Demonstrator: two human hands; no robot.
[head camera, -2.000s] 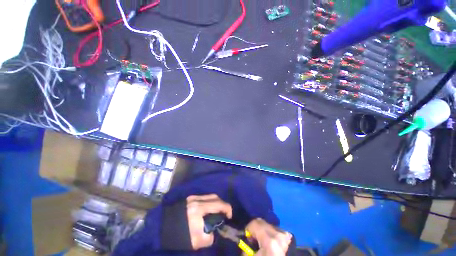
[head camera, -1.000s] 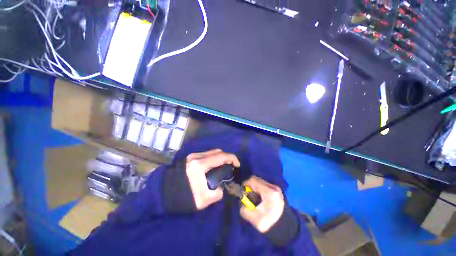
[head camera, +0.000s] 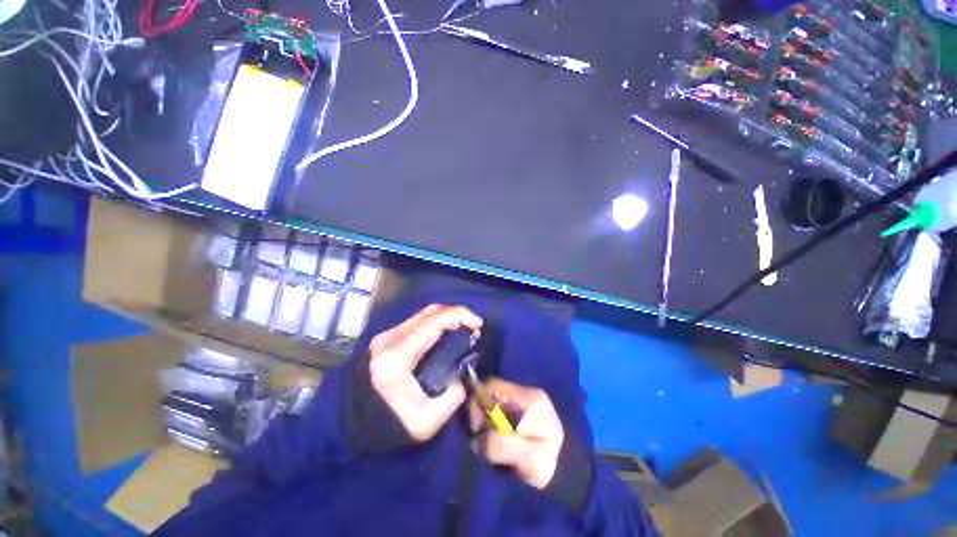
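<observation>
My left hand (head camera: 409, 369) holds a small dark casing (head camera: 445, 361) over my lap, below the bench edge. My right hand (head camera: 523, 428) grips small pliers or cutters with yellow handles (head camera: 497, 417). The metal jaws touch or lie right at the casing's end facing my right hand. The casing's inside and the exact bite of the jaws are too small and blurred to tell.
The dark bench (head camera: 504, 157) lies ahead, with a white battery unit (head camera: 252, 136), white cables (head camera: 97, 115), a tray of circuit boards (head camera: 787, 89), a thin rod (head camera: 670, 236) and a knife (head camera: 764, 236). Below left are a carton of units (head camera: 136, 257) and bagged dark units (head camera: 199, 404).
The view dipped toward my lap, then rose partly again. The casing is tilted more upright, and the pliers have turned with their jaws pointing up at its end. Both hands keep their hold.
</observation>
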